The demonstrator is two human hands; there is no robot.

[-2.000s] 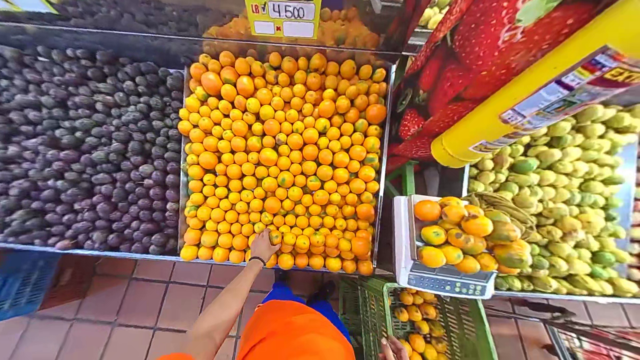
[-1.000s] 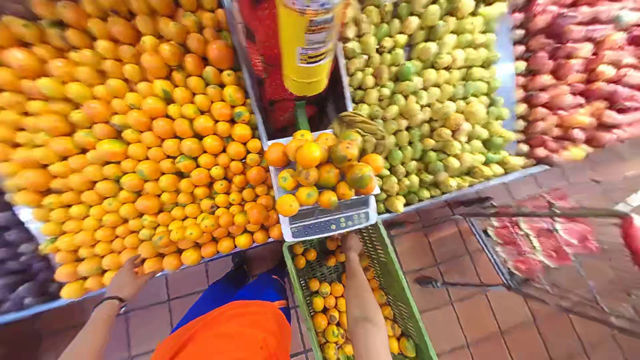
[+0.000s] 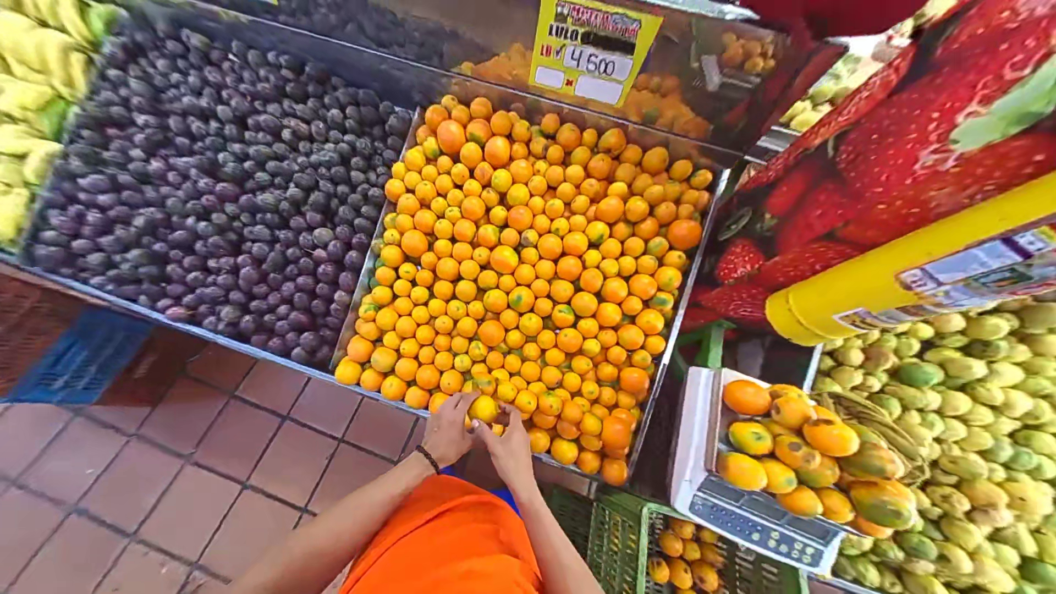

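Observation:
At the front edge of a bin of round orange fruit [image 3: 528, 272], my two hands are close together. My left hand [image 3: 450, 429], with a dark bracelet at the wrist, has its fingers around one yellow-orange fruit [image 3: 484, 409] from the left. From the right, my right hand [image 3: 507, 441] touches the same fruit with its fingertips. Its palm side is partly hidden. A yellow price sign [image 3: 594, 49] with writing stands behind the bin.
Dark purple fruit [image 3: 239, 181] fills the bin on the left. To the right, a white scale [image 3: 763, 524] bears larger orange fruit [image 3: 792, 454], above a green crate [image 3: 615, 536] holding fruit. A yellow cylinder [image 3: 907, 264] slants over green-yellow fruit [image 3: 973, 412].
My right hand has come from over the green crate to the orange fruit bin, beside my left hand. The view has swung back left.

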